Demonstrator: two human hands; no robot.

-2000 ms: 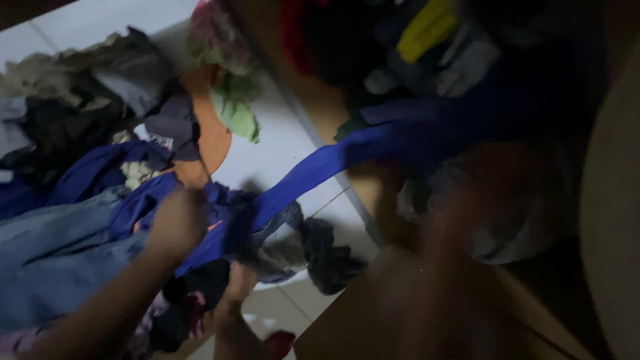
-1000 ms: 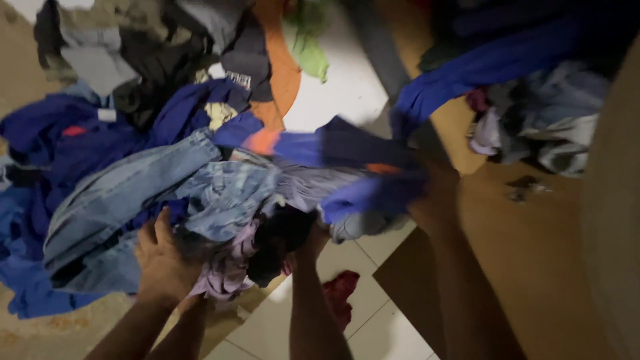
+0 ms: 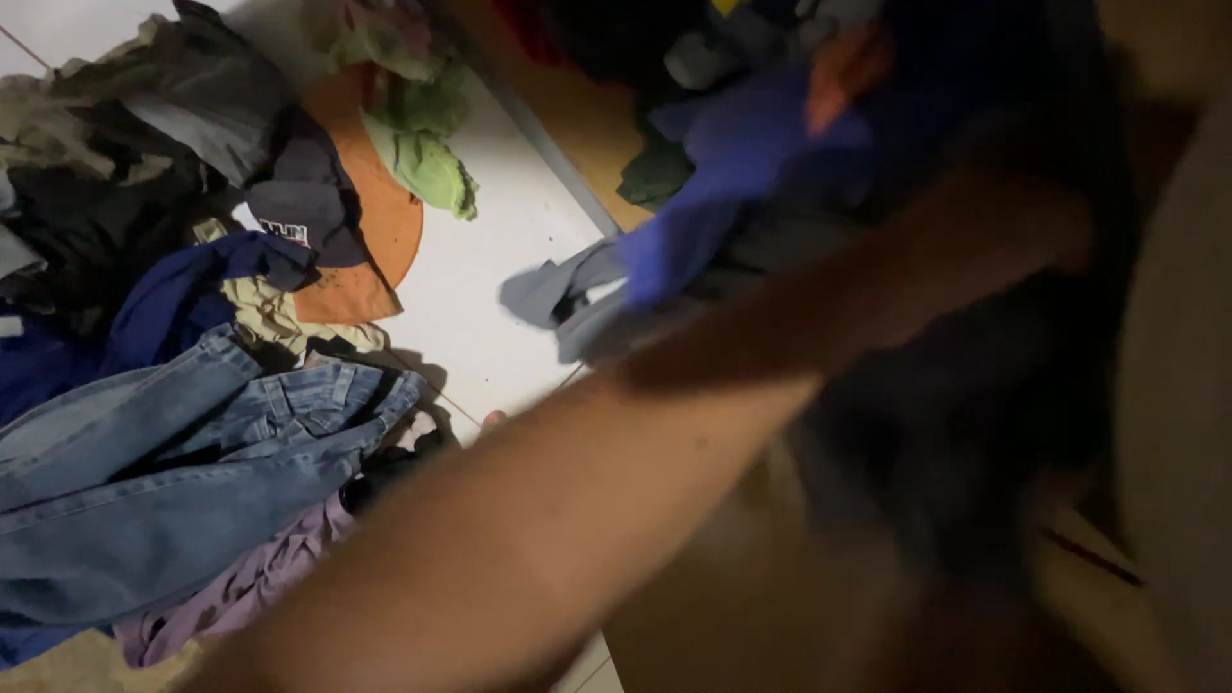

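A forearm, which I take for my left, reaches from bottom left to upper right, and my left hand is a dark blur at its end. A blue garment with an orange part and a grey garment lie or hang beside this arm; the grip on them is hidden. A dim reddish blur at lower right may be my right arm, its hand too dark to make out. A fingertip shows above the forearm; whose it is, I cannot tell. Blue jeans lie at left over a purple patterned garment.
Dark, camouflage and navy clothes are heaped at upper left. A dark cap rests on an orange item, near a light green cloth. White floor tiles border a brown surface. More dark clothes are piled at top right.
The blue garment with orange, over the middle a second ago, is now at upper right. The hand that was on the jeans is no longer there. The view has shifted.
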